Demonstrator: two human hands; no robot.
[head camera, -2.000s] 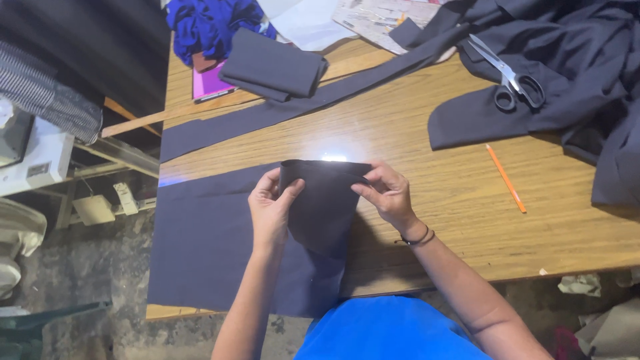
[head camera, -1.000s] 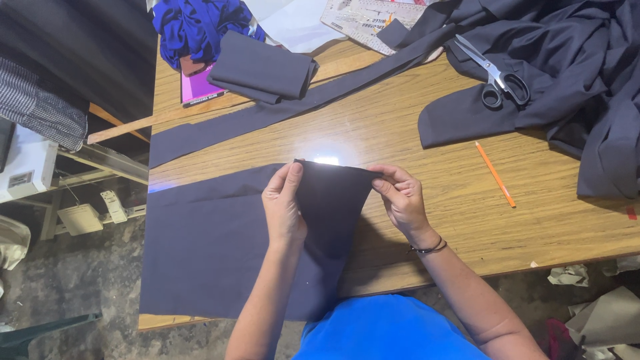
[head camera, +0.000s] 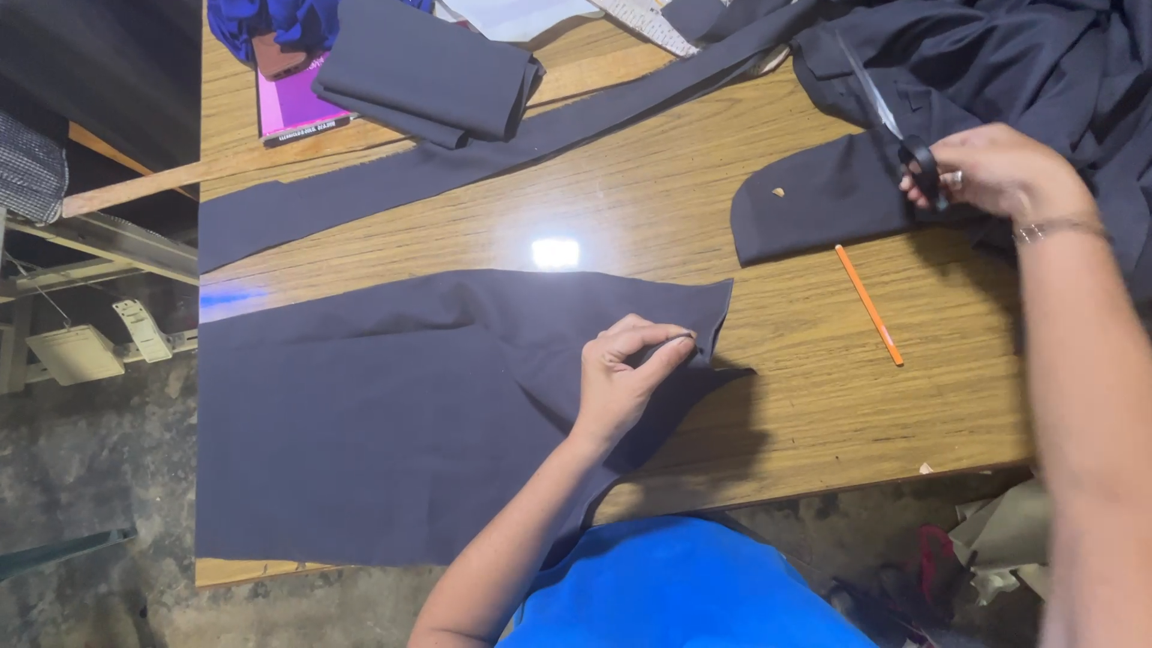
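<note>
My left hand (head camera: 630, 373) pinches the edge of a dark fabric panel (head camera: 360, 432) between thumb and fingers, near the panel's right end. The panel lies over the near left part of the wooden table, its right end bunched and raised. At the upper right, my right hand (head camera: 999, 175) has its fingers on the black handles of a pair of scissors (head camera: 886, 112). The blades point up and left over a heap of dark fabric (head camera: 1017, 72). Below them lies a rounded dark fabric piece (head camera: 810, 202), with an orange pencil (head camera: 868, 304) just nearer to me.
A long dark fabric strip (head camera: 432, 175) crosses the table diagonally. Behind it are folded dark cloth (head camera: 432, 72), a purple box (head camera: 292, 99), blue fabric (head camera: 270, 22) and a wooden stick (head camera: 180, 173). The table's near edge (head camera: 855, 486) runs in front of my body.
My right hand has let go of the dark panel, moved up and right, and taken hold of the scissors lying on the fabric. My left hand still holds the panel.
</note>
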